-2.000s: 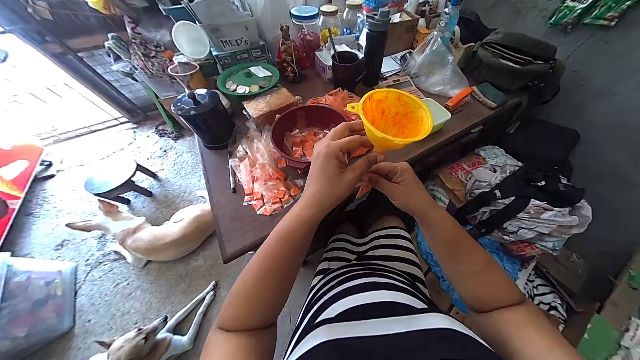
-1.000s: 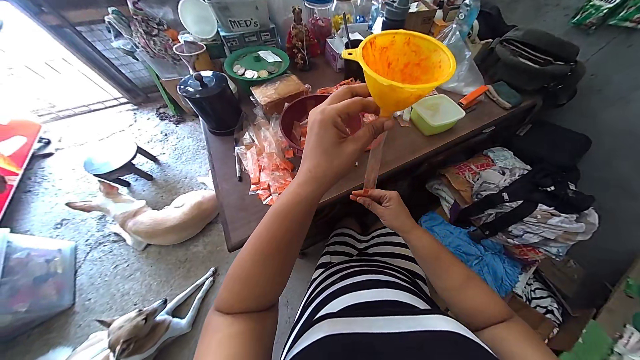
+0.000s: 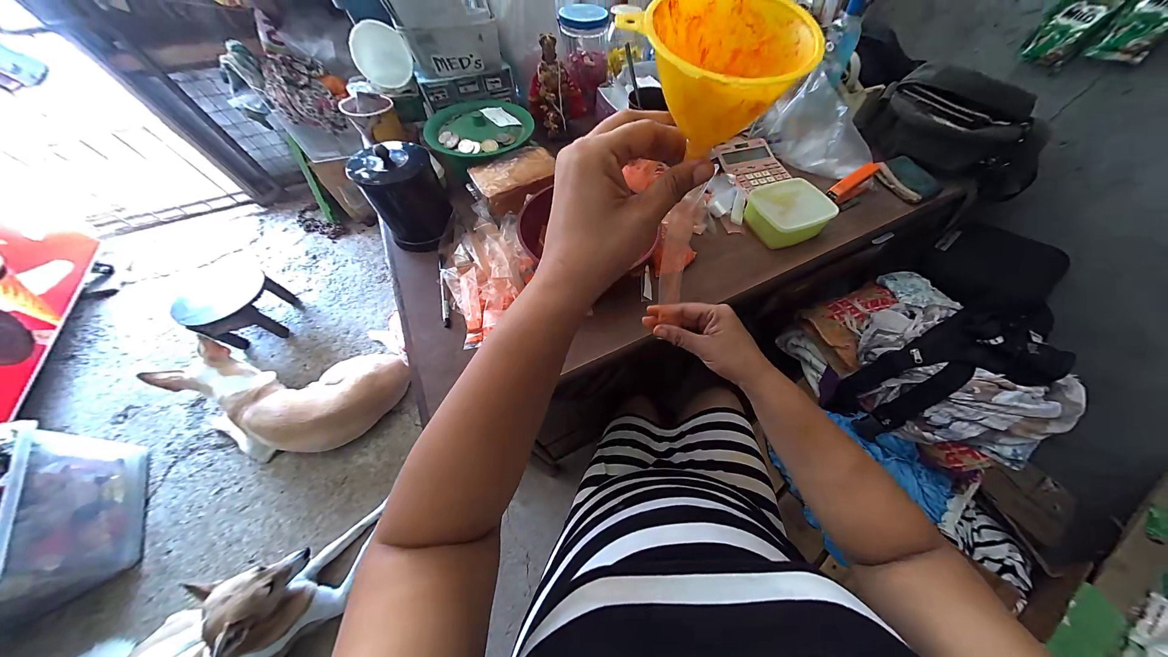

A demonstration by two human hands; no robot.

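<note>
My left hand (image 3: 620, 187) grips the narrow neck of a yellow plastic funnel (image 3: 739, 68), raised over the table; orange residue coats its inside. From the funnel's spout hangs a narrow clear plastic bag (image 3: 674, 246). My right hand (image 3: 703, 336) is at the bag's lower end, thumb and fingers close together, with orange stain on the fingertips; whether they pinch the plastic is unclear. Behind my left hand, a dark red bowl (image 3: 533, 224) is partly hidden. Left of the bowl lies a pile of small clear packets with orange contents (image 3: 488, 278).
A dark wooden table (image 3: 584, 351) carries a green tray with coins (image 3: 479, 130), a black lidded canister (image 3: 400, 196), a light green tub (image 3: 790, 212), a calculator (image 3: 751, 162) and an orange-handled tool (image 3: 853, 183). Two dogs (image 3: 319, 401) lie on the floor near a stool (image 3: 224, 301).
Both hands first were close together beside the funnel. My left hand has since raised the funnel, and my right hand has moved down to the bag's lower end, the bag now hanging between them.
</note>
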